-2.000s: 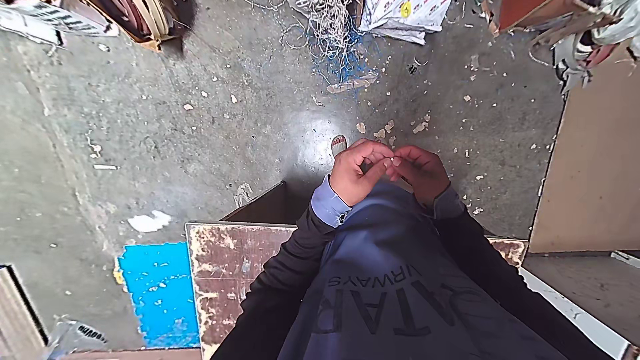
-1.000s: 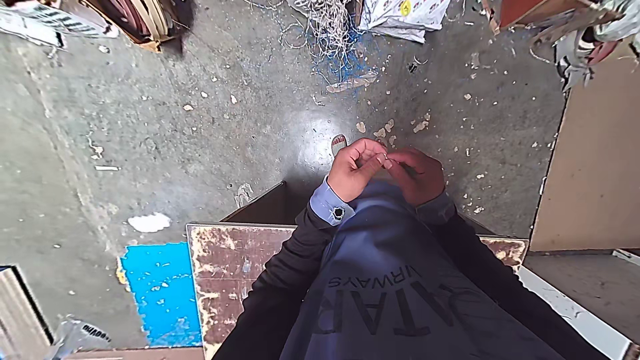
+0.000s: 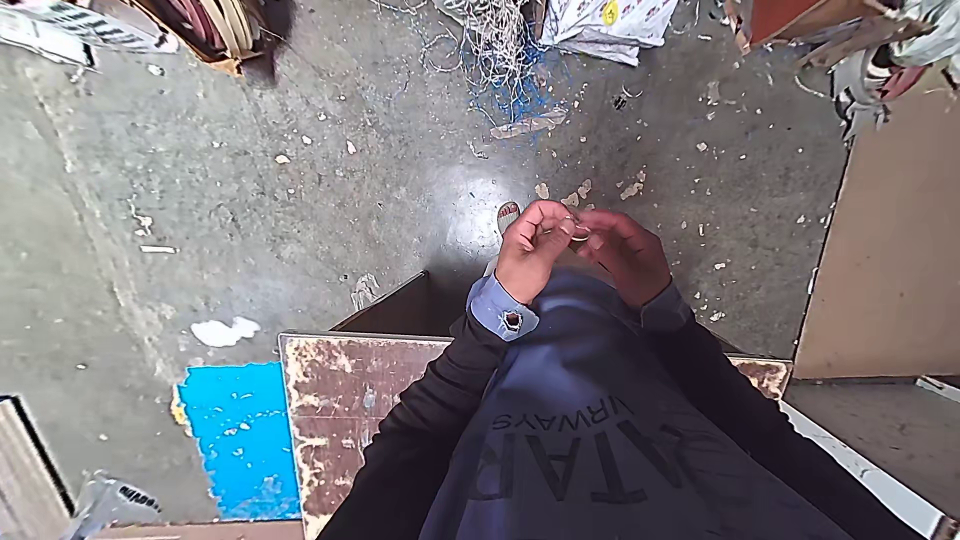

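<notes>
My left hand (image 3: 534, 247) and my right hand (image 3: 626, 251) meet in front of my body, above the lower part of my shirt. Between their fingertips is a small, thin, pale curved piece (image 3: 580, 232), too small to name. The fingers of both hands pinch around it, thumbs toward each other. Blue cuffs show at both wrists, below dark sleeves. Past the left hand, a foot in a sandal (image 3: 508, 216) shows on the floor.
Behind my arms is a worn brown board (image 3: 337, 420), with a blue sheet (image 3: 244, 442) beside it. Tangled string (image 3: 499, 45), a printed bag (image 3: 607, 26) and boxes of coiled strips (image 3: 217, 30) lie at the top. A tan panel (image 3: 877, 240) stands at the right. Scraps dot the concrete floor.
The fingers have shifted slightly around each other, and a small pale curved piece now shows between them. The hands stay in the same place before my body.
</notes>
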